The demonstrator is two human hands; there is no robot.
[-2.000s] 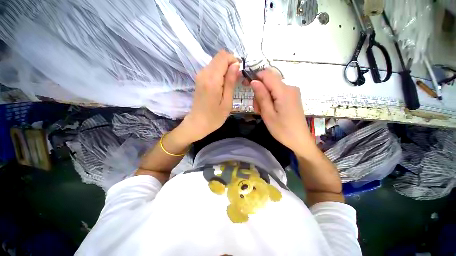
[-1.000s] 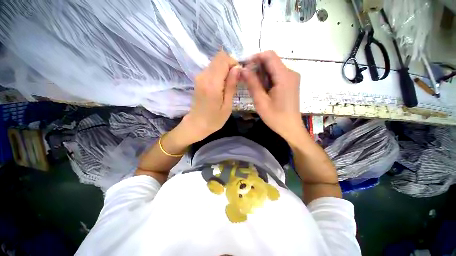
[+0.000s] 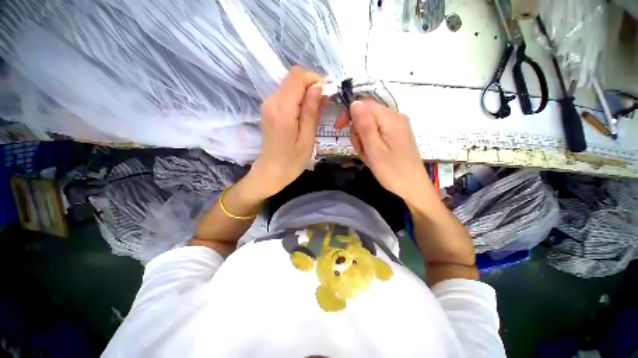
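Observation:
Striped fabric with a sheer overlay [image 3: 161, 63] lies bunched over the left of the table and runs up to my hands. My left hand [image 3: 290, 122] pinches the end of a narrow white strip of it between thumb and fingertips. My right hand [image 3: 381, 140] holds a small dark tool [image 3: 346, 92], which looks like thread snips, against the fabric end at my left fingertips. The snips' blades are too small to tell whether they are open.
Black-handled scissors [image 3: 514, 77], a screwdriver [image 3: 571, 124] and a small orange-brown stick [image 3: 596, 124] lie on the white table [image 3: 448, 119] at the right. Below the table are striped pieces [image 3: 511, 210], a blue crate [image 3: 505, 260] at the right and a wooden object [image 3: 40, 206] at the left.
My fingertips were close together a second ago and have since parted a little. My left hand has shifted slightly left, and the dark tool shows more clearly between my hands.

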